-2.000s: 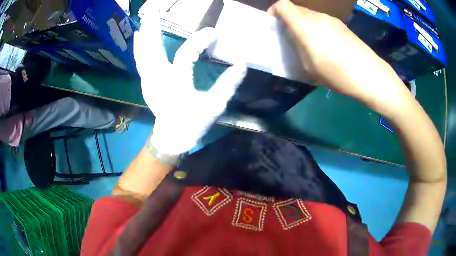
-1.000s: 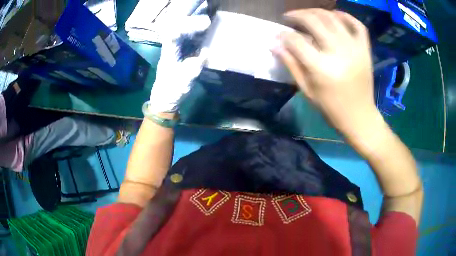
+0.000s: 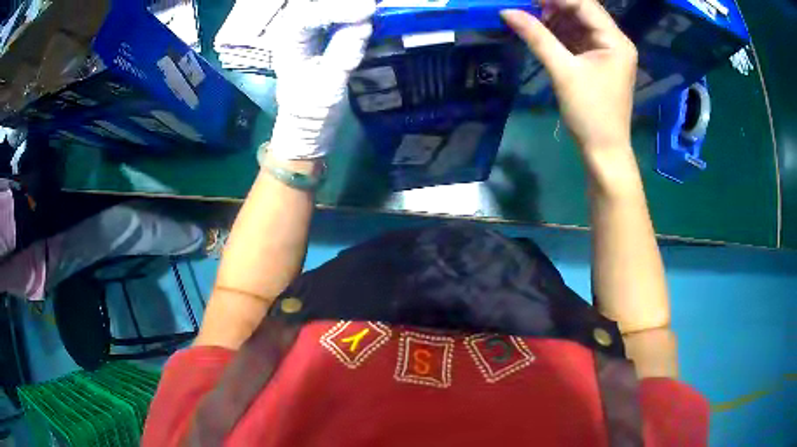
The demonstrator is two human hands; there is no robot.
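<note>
A blue and black colour box (image 3: 428,109) stands in front of me at the table's near edge. Its bright blue lid (image 3: 437,19) lies over the top, with a small white strip just below the lid's front edge. My left hand (image 3: 319,74), in a white knitted glove, holds the box's upper left corner. My bare right hand (image 3: 590,74) is at the lid's right end, thumb on its front edge and fingers bent behind. The top of the picture cuts off part of the lid and both hands' fingertips. The box's inside is hidden.
An open colour box (image 3: 166,87) stands at left, with white papers (image 3: 245,35) beside it. Closed boxes (image 3: 677,39) and a blue tape dispenser (image 3: 682,131) are at right. A seated person's leg (image 3: 131,240) and green crates (image 3: 87,397) are at lower left.
The white sheet or flap over the box front is gone from view and the blue lid is now down. Both hands have moved up to the lid's ends. The tape dispenser has come fully into view.
</note>
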